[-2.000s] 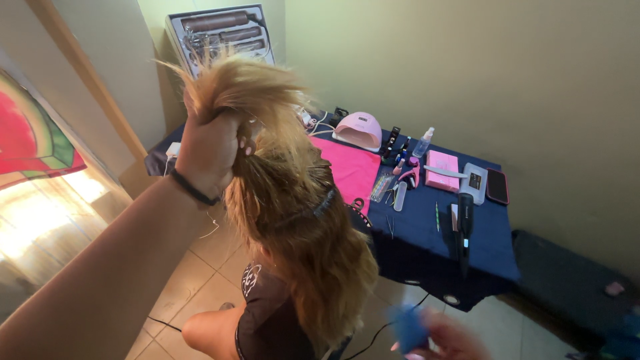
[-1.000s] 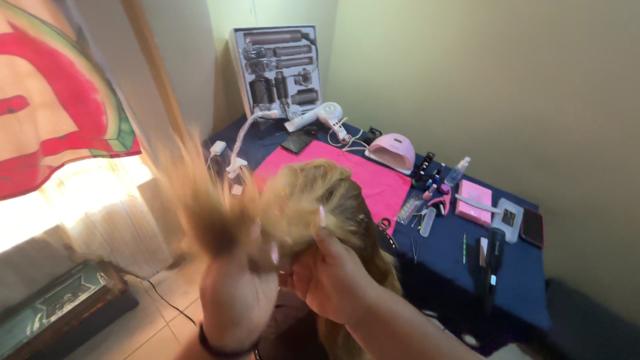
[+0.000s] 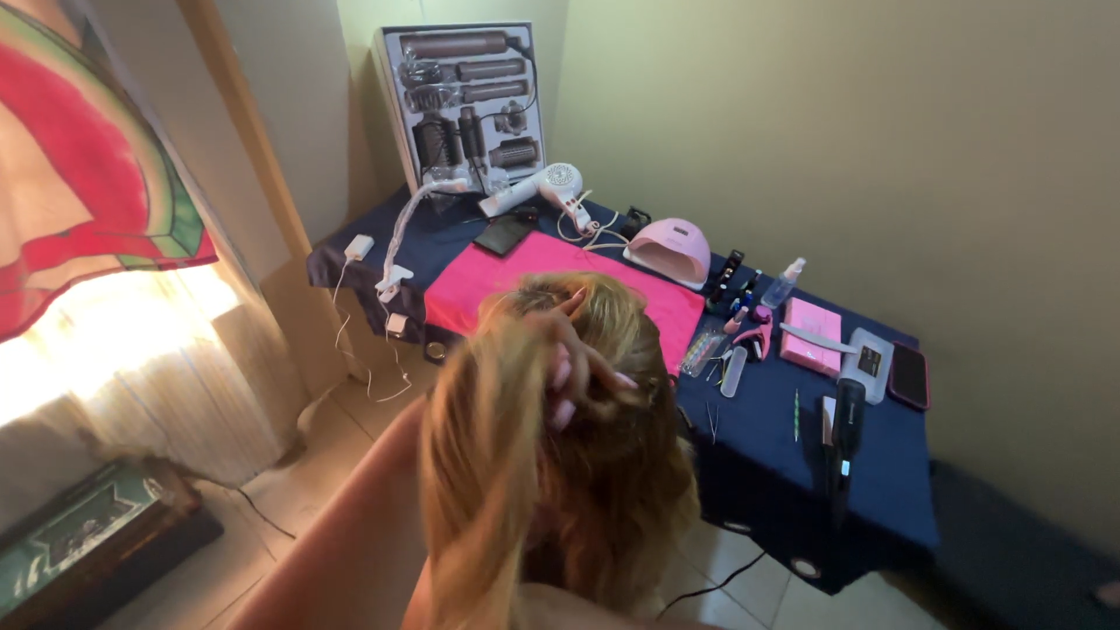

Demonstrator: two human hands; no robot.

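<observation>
A seated person's long blond hair fills the lower middle of the head view. My left hand is at the crown, its fingers bent around gathered hair, and my left forearm runs up from the lower left behind a loose section. That section hangs in front of the hand and is blurred. Pink nails show among the strands; which hand some of these fingers belong to is unclear. Part of my right arm shows at the bottom edge, while my right hand is mostly hidden by hair.
Beyond the head, a table with a dark blue cloth and pink towel holds a white hair dryer, pink nail lamp, hair straightener, phone and boxed styling set. A dark case lies at lower left.
Two seconds ago my left hand held the hair raised and my right hand had a blue thing. The raised hair now hangs down in front. The view has swung right to left.
</observation>
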